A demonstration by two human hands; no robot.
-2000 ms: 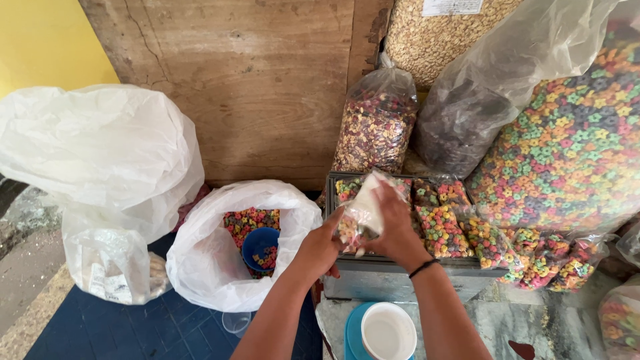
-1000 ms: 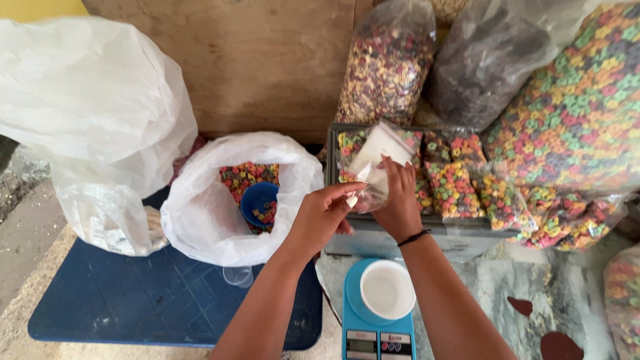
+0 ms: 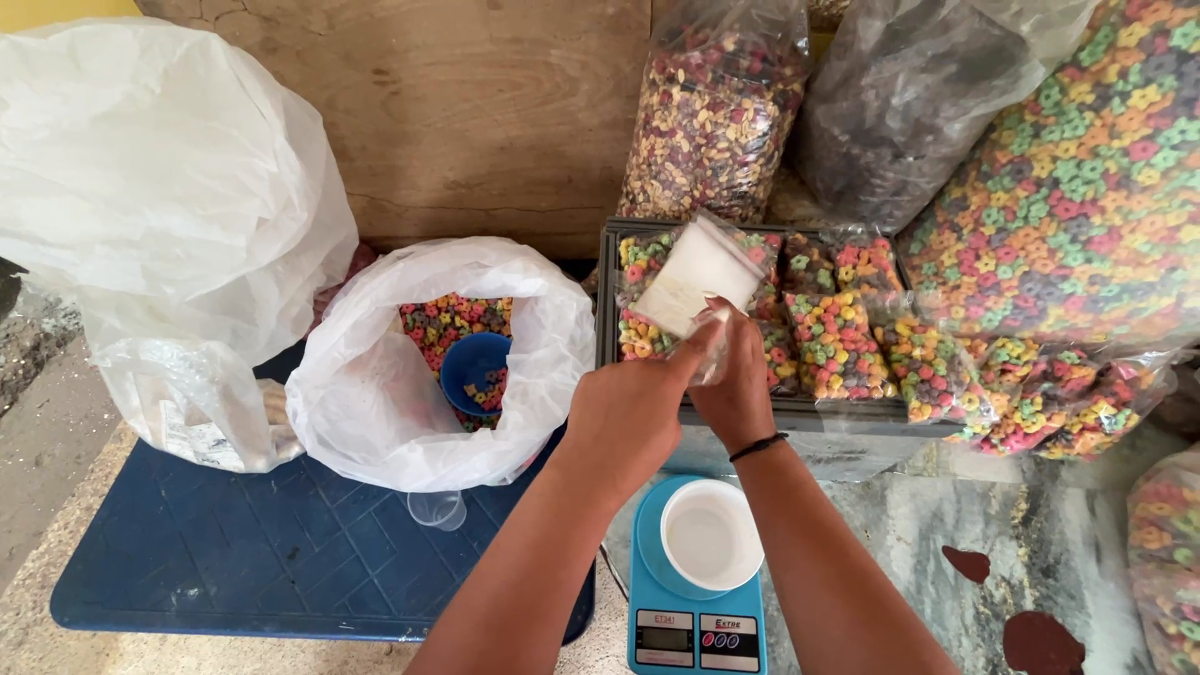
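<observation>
Both hands meet over the dark crate (image 3: 607,309) of small clear bags of colourful cereal. My right hand (image 3: 736,375) holds a bunch of small clear plastic bags with a white insert (image 3: 698,272). My left hand (image 3: 633,417) touches the near end of that bunch with its fingertips; whether it grips the plastic is hard to tell. Below the hands, a white plastic bowl (image 3: 712,534) sits on a blue digital kitchen scale (image 3: 654,586). On the left, an open white plastic bag (image 3: 375,412) holds loose cereal (image 3: 445,323) and a blue cup (image 3: 476,373).
A large white bag (image 3: 169,187) stands at the left, above a blue plastic table (image 3: 234,553). A clear plastic cup (image 3: 438,509) lies by the open bag. Filled cereal bags (image 3: 839,342) spill over the crate's right side. Big cereal sacks (image 3: 1078,187) stand behind, against a wooden board (image 3: 487,112).
The view has shifted, bringing the scale fully into sight. My hands stay over the crate with the plastic bags, and the left fingertips now meet the bunch's near end.
</observation>
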